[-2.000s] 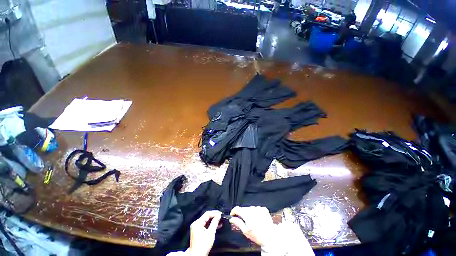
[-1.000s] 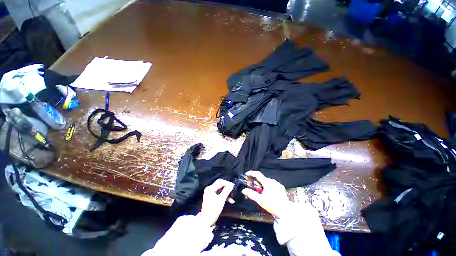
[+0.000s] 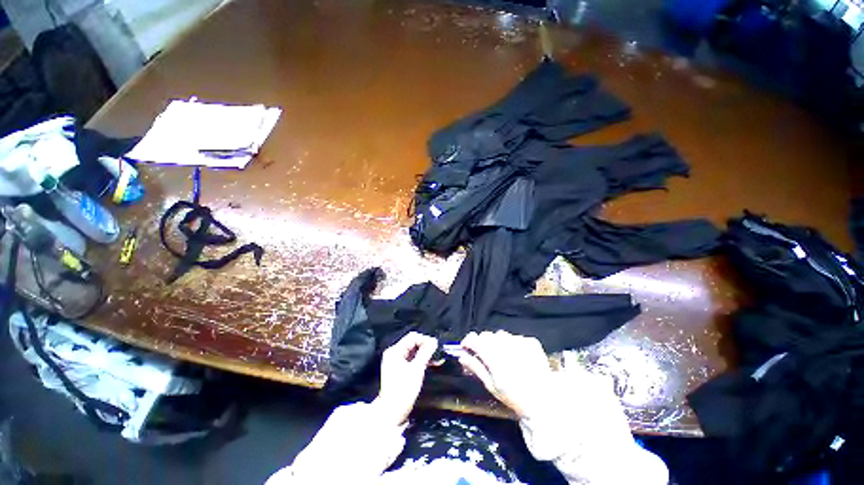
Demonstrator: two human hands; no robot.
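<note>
A black garment (image 3: 352,327) lies at the table's front edge, with one sleeve or leg spread to the right. My left hand (image 3: 407,371) pinches its dark cloth between thumb and fingertips. My right hand (image 3: 502,365) is close beside it, its fingertips closed at the same cloth. A small pale piece (image 3: 453,350), perhaps a label, shows between the hands. No snips can be made out now; the fingers may hide them. A pile of black garments (image 3: 559,180) lies behind, mid-table, touching this one.
On the brown table (image 3: 313,57) lie paper sheets (image 3: 207,131), a blue pen (image 3: 196,184), a black strap (image 3: 197,235) and a small yellow tool (image 3: 128,246). Bottles (image 3: 90,216) and a bag stand at left. A second black heap (image 3: 796,350) is at the right edge.
The view has tilted down, so things sit higher in the picture. The red-handled tool at my right hand a second ago no longer shows. A pale piece now shows between my fingertips.
</note>
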